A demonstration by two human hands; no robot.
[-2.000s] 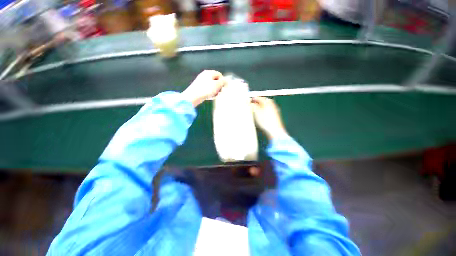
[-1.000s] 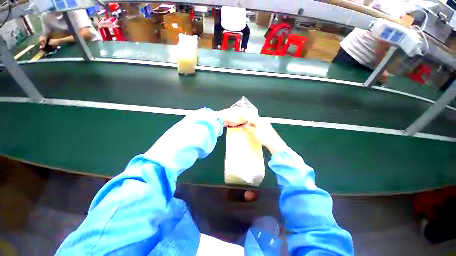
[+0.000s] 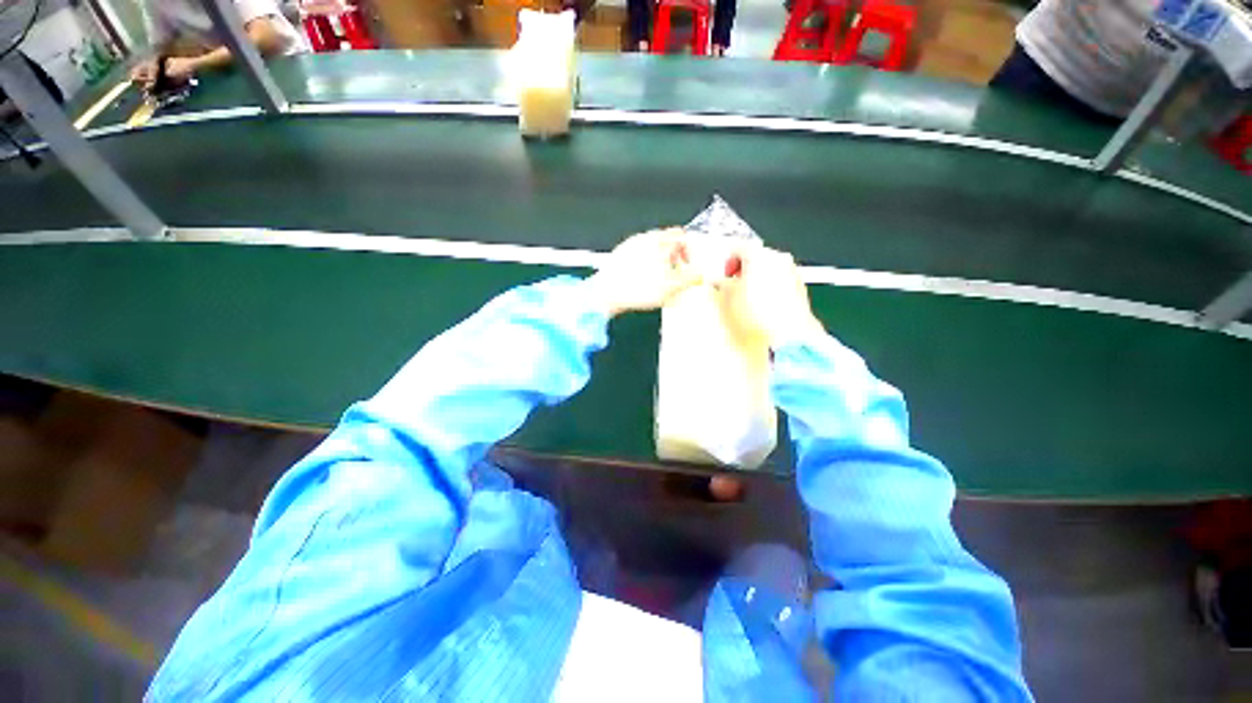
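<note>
A white to pale yellow polybag pack point(image 3: 711, 385) lies lengthwise on the near green surface, its near end at the front edge. Its clear film end points away from me in a peak. My left hand point(image 3: 650, 269) grips the film at the far end from the left. My right hand point(image 3: 772, 291) grips the same end from the right, close beside my left hand. The fingertips partly hide the film between them.
A larger bagged pack point(image 3: 547, 76) stands at the far rail of the belt point(image 3: 412, 176). Pale metal rails and slanted posts cross the belt. Across it are people's arms at left and right, red stools point(image 3: 879, 30) and cardboard boxes.
Both hands have stayed at the film end of the pack, now with the fingers drawn close together. The whole view has shifted, with the pack now slightly further right and higher in the picture.
</note>
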